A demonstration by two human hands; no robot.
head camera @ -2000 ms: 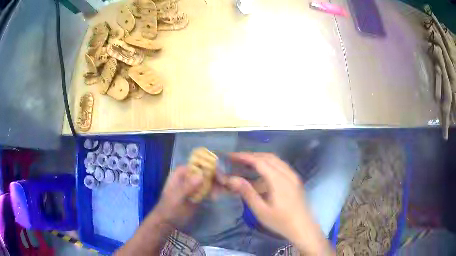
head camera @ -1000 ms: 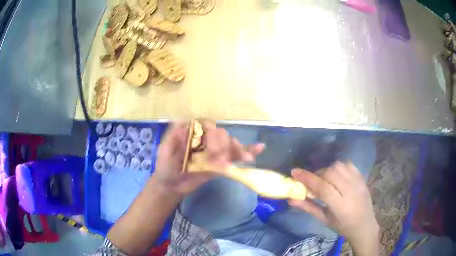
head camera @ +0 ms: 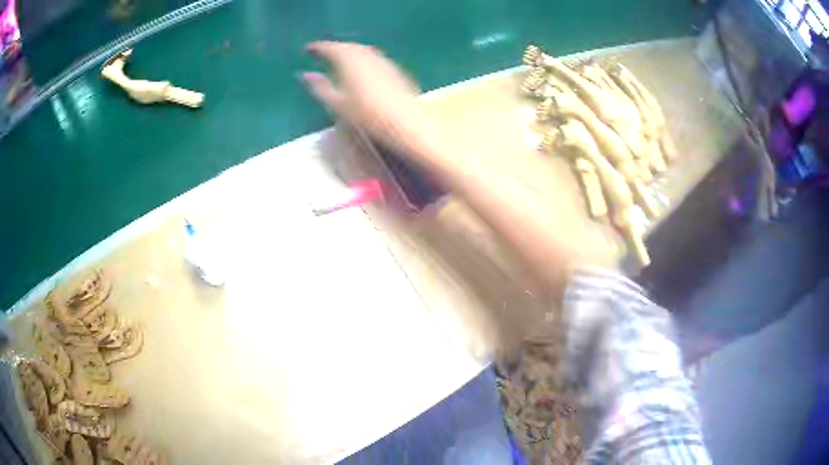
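Note:
My right hand (head camera: 368, 86) is stretched out over the near edge of the green conveyor, fingers apart and holding nothing, slightly blurred. A pale leg part (head camera: 153, 91) lies on the conveyor to the left of it, apart from the hand. A bundle of several pale leg parts (head camera: 600, 127) lies on the table at the right, beyond my forearm. Loose tan sole pieces (head camera: 86, 381) lie in a pile at the table's left. My left hand is not in view.
The green conveyor (head camera: 264, 109) runs along the table's far side. A white glue bottle with blue tip (head camera: 204, 259), a pink-red stick (head camera: 362, 192) and a dark phone (head camera: 409, 177) partly under my arm lie on the table. A crate of small brown pieces (head camera: 536, 400) is below the edge.
The view has swung up and right. My right hand has let go of the leg part and reached out to the conveyor, where a leg part lies. My left hand has left the view.

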